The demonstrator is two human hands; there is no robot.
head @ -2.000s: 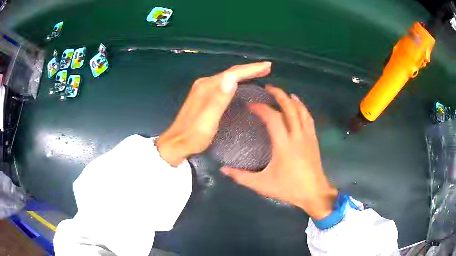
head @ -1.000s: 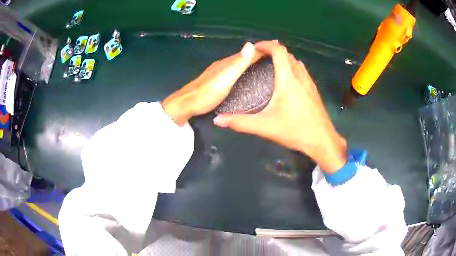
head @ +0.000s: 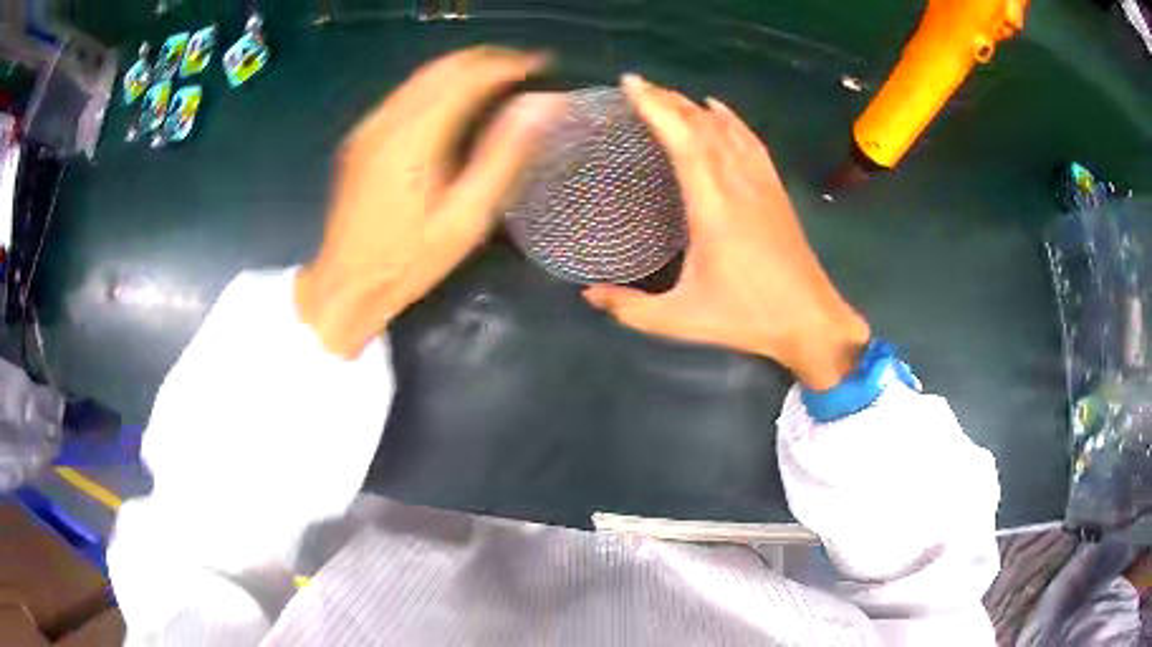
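A round grey tray (head: 604, 190) with rows of small dots is in front of me, its face turned up to the camera. My right hand (head: 733, 234) holds it along its right rim, thumb at the lower edge and fingers at the top. My left hand (head: 423, 190) is blurred at the tray's left edge. Its thumb overlaps the rim, and whether it grips is unclear. A blue band (head: 862, 382) is around my right wrist.
An orange electric screwdriver (head: 929, 82) is at upper right, its dark nose pointing down-left. Several small teal units (head: 181, 111) are clustered at upper left. A clear plastic bag (head: 1118, 367) lies at the right edge of the dark green bench (head: 556, 417).
The tray has gone from tilted to facing the camera more fully. My left hand has shifted left and opened away from its top edge. The view has shifted, so the bench items appear higher.
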